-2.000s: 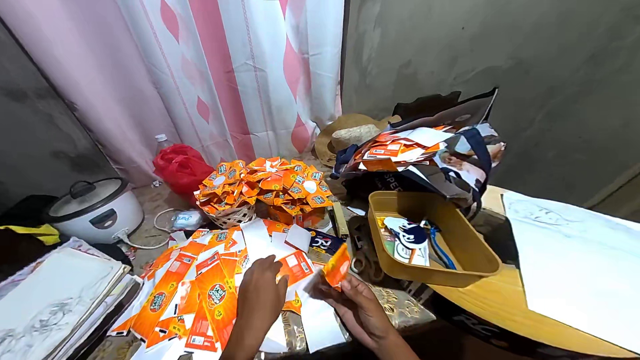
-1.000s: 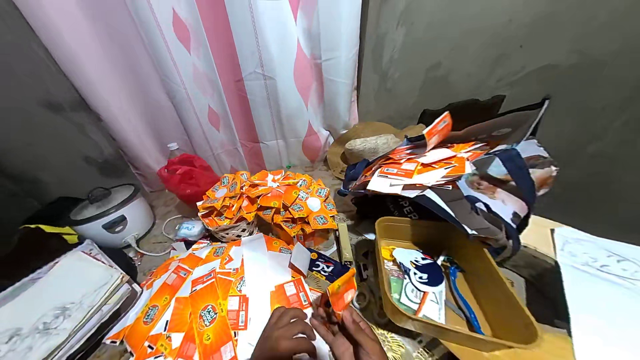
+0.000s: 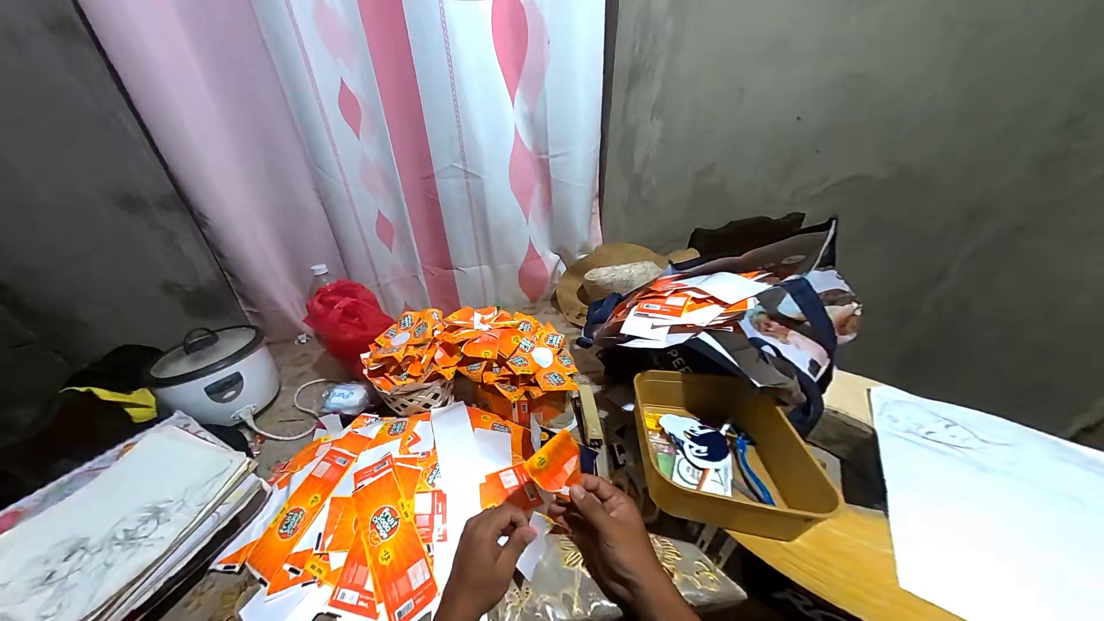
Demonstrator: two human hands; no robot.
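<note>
My right hand [image 3: 608, 535] pinches a folded piece of orange printed packaging [image 3: 555, 461] between thumb and fingers. Close on its left, my left hand [image 3: 487, 552] has its thumb and forefinger curled near each other; whether anything thin is between them I cannot tell. Another orange piece [image 3: 511, 487] lies just beyond the left hand. Flat orange wrappers and white-backed pieces [image 3: 388, 526] are spread over the table to the left. Behind them, folded orange pieces form rounded clusters [image 3: 517, 354], one of them in a small woven basket [image 3: 418, 397].
At the right, a tan plastic tub [image 3: 733, 517] holds scissors-like blue handles [image 3: 753, 470] and cards. A bag [image 3: 802, 319] full of cut pieces stands behind it. Drawings on paper [image 3: 992, 509] lie far right. At left are stacked sketches [image 3: 121, 517], a rice cooker [image 3: 216, 375] and a red plastic bag [image 3: 345, 319].
Both hands stay close together at the table's front, and the folded orange piece remains in the right hand. Two seconds ago the left hand was farther from it, over the wrappers.
</note>
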